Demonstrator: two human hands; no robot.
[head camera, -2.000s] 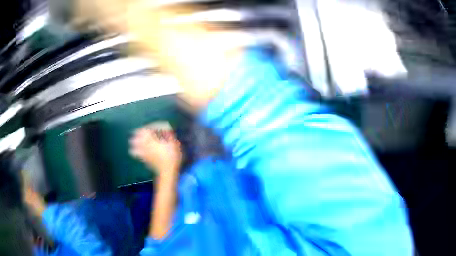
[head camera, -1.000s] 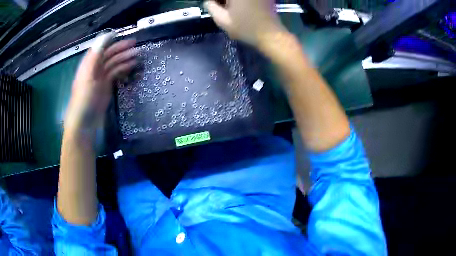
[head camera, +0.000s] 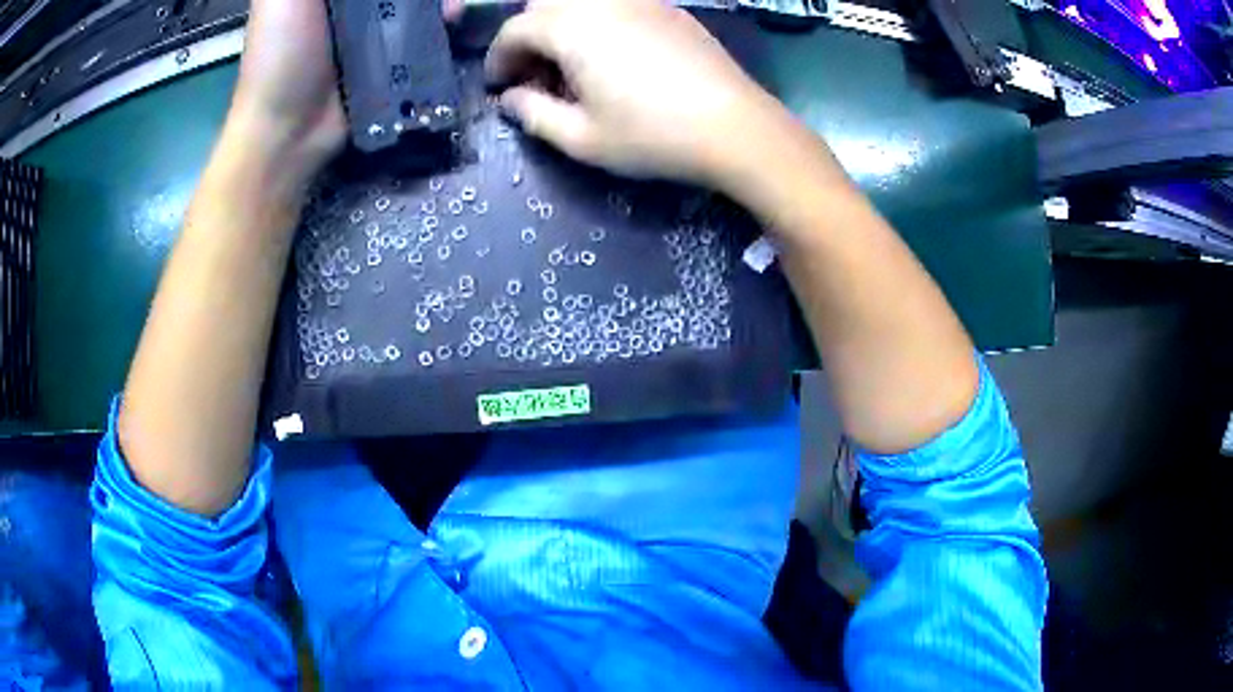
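Observation:
A black parts tray (head camera: 406, 406) with a green label on its near edge lies in front of me. Many small pale rings (head camera: 552, 314) are scattered on it, densest along the near and right sides. My left hand (head camera: 291, 81) is shut on a dark fixture plate (head camera: 395, 70) with small holes, held over the tray's far left part; the plate's far end is cut off by the picture's top. My right hand (head camera: 609, 81) is over the tray's far side, right of the plate, with fingers curled and fingertips near the tray surface. Whether it holds a ring cannot be told.
The tray lies on a green bench top (head camera: 906, 176). A black ribbed block (head camera: 19, 291) stands at the left edge. Silver rails (head camera: 129, 84) run behind the bench. A dark machine arm (head camera: 1149, 135) and purple light are at the upper right. Blue clothing shows at the lower left edge.
My left hand now holds the dark fixture plate over the tray, where it was blurred and no plate showed before. My right hand has moved from beyond the tray to over its far side.

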